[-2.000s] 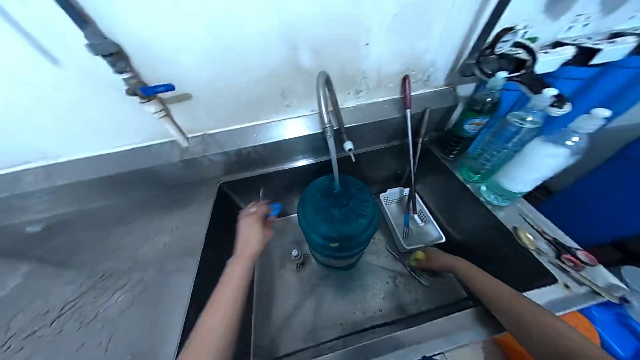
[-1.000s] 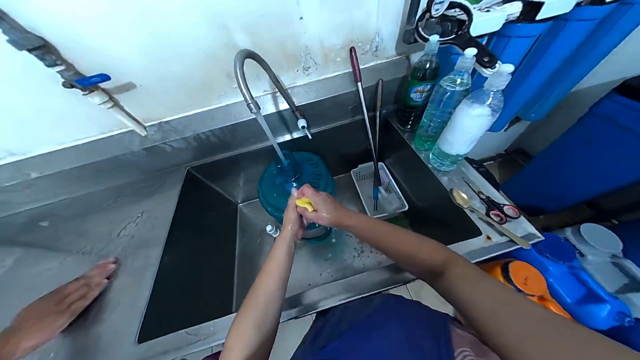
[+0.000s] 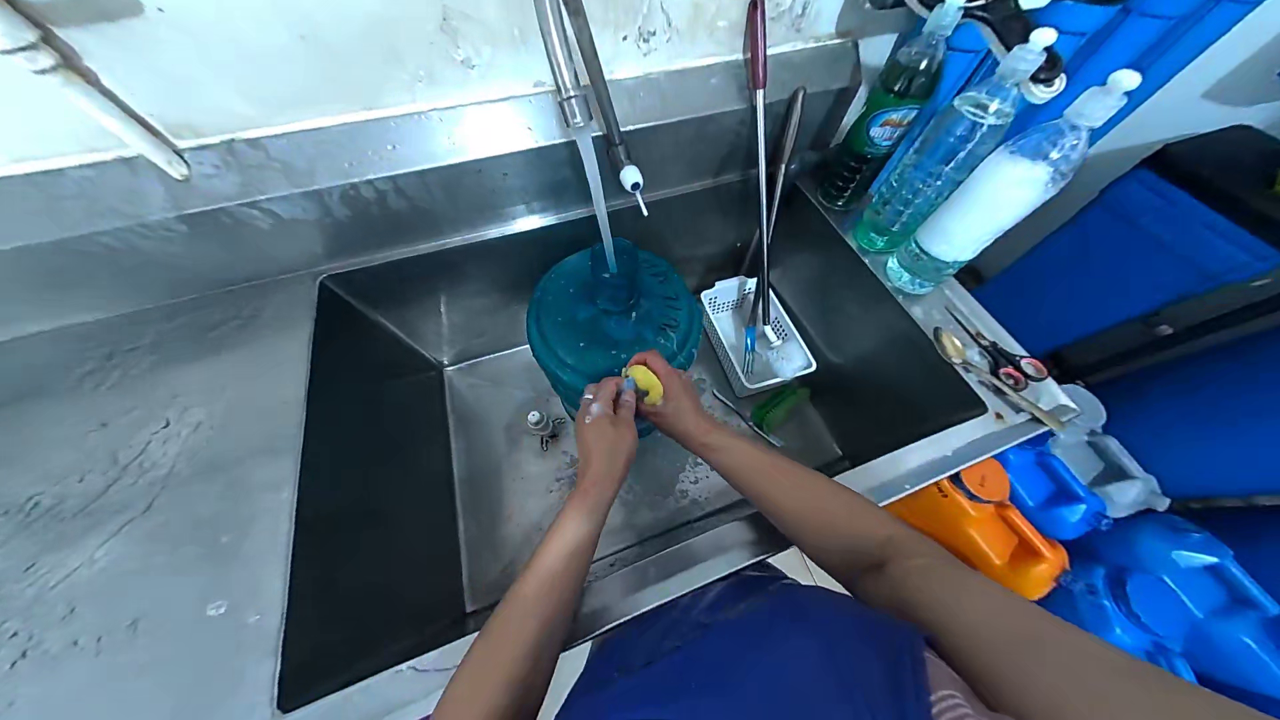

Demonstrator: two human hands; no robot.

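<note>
My right hand (image 3: 672,400) grips a yellow sponge (image 3: 645,384). Right against it, my left hand (image 3: 606,420) holds a small blue thing, mostly hidden by the fingers, touching the sponge. Both hands are over the front edge of a teal water jug (image 3: 570,320) that stands upright in the steel sink (image 3: 500,530). From the faucet (image 3: 574,108) water runs into the jug's neck. A small white-capped part (image 3: 538,422) lies on the sink floor left of the jug. To the right lie a green scrub brush (image 3: 779,408) and a thin metal utensil (image 3: 745,417).
A white plastic basket (image 3: 790,372) holds long-handled tools. Several bottles (image 3: 985,205) stand on the right ledge, with scissors (image 3: 1010,370) and a spoon (image 3: 950,346) nearer me. Below are an orange jug (image 3: 975,530) and blue containers (image 3: 1180,590). A steel counter (image 3: 140,480) extends left.
Two seconds ago my hands were apart on either side of the jug; now they are together at its front. Another person's hand, seen on the left counter one second ago, is out of view.
</note>
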